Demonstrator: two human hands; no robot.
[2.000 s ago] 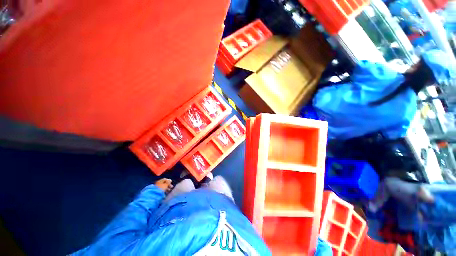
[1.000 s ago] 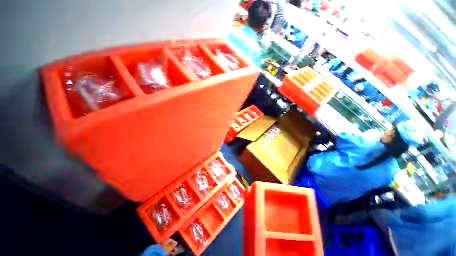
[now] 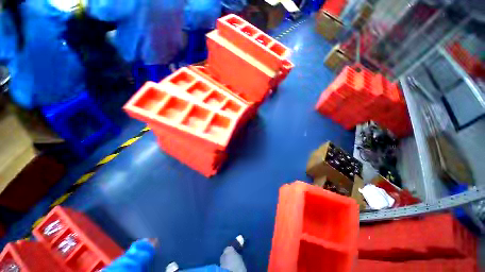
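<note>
A red compartment tray (image 3: 328, 228) stands upright close in front of me at the lower right. Its visible pockets are empty, and its lower end is cut off by the picture's edge. No right hand shows on it. My left hand (image 3: 153, 241) is small and blurred at the end of a blue sleeve at the lower left; its fingers cannot be made out. Filled red trays (image 3: 80, 241) with clear, glossy contents lie at the lower left, beside the sleeve.
Tall stacks of empty red trays (image 3: 194, 114) stand on the blue floor ahead. More red trays (image 3: 367, 98), cartons of dark parts (image 3: 335, 162) and a grey metal shelf (image 3: 420, 210) are right. An open carton (image 3: 24, 159), blue stool (image 3: 80, 119) and people in blue smocks are left.
The view has swung right, away from the pale partition and bench, to tray stacks and shelving. The upright empty tray stays at my right side. The filled trays now show at lower left.
</note>
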